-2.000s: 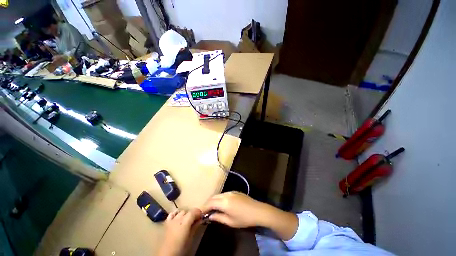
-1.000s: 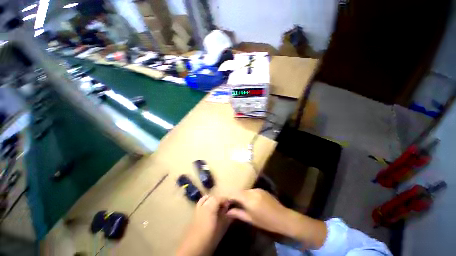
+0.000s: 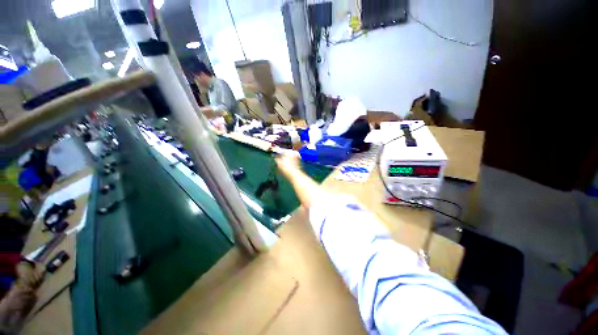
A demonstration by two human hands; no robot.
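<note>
My right hand (image 3: 288,161) reaches forward over the green conveyor (image 3: 308,171), its arm in a pale blue sleeve. It is small and blurred, with its fingers closed around what looks like a thin cable. A black corded unit (image 3: 267,186) is just below the fingers, low over the belt; whether it touches the belt is unclear. Another black unit (image 3: 238,173) lies on the belt to its left. My left hand is out of the picture. The tan cardboard sheet (image 3: 315,275) covers the table in front of me.
The white power supply (image 3: 413,163) stands right of my forearm, its leads looping over the table edge. A blue bin (image 3: 331,152) and printed sheet (image 3: 354,171) are behind. A white post (image 3: 210,154) rises at the left. One person (image 3: 219,95) is beyond; another's hand (image 3: 27,276) shows lower left.
The view has turned left and up. My right hand has left the near table edge and stretched out over the conveyor. My left hand and the pairs of units on the cardboard have left view.
</note>
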